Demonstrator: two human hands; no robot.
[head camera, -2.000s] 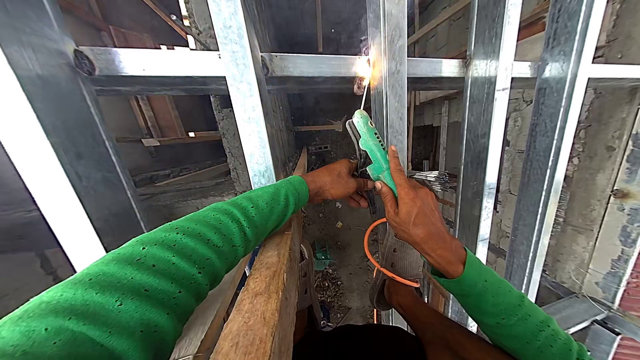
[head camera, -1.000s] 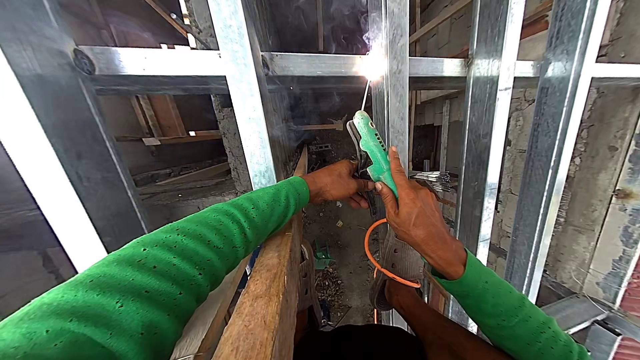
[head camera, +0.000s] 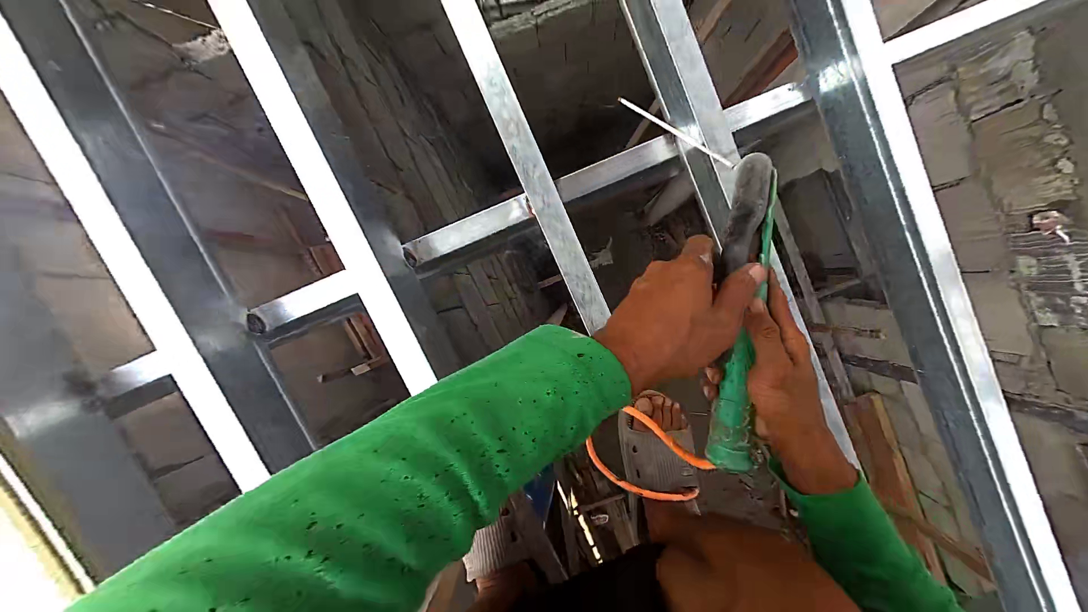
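A green and black welding electrode holder (head camera: 738, 416) is between my two hands, tilted up and slightly right. My left hand (head camera: 680, 314) grips its black upper part with thumb and fingers. Lower down, my right hand (head camera: 782, 374) wraps the green handle from the right side. A thin pale welding electrode (head camera: 671, 130) sticks out of the jaws toward the upper left, passing in front of a metal stud. No arc glows at its tip. From the handle's lower end an orange cable (head camera: 642, 489) loops down by my foot.
Galvanized steel studs (head camera: 531, 161) rise on both sides, joined by a metal crosspiece (head camera: 629, 170). Beyond them stands a concrete block wall (head camera: 994, 212). My sandaled feet (head camera: 659, 450) are below, with wooden boards (head camera: 884, 467) at the lower right.
The bright arc seen at the metal joint in both earlier frames is gone. The electrode holder has turned, and its electrode now points to the upper left. The view has shifted and tilted strongly.
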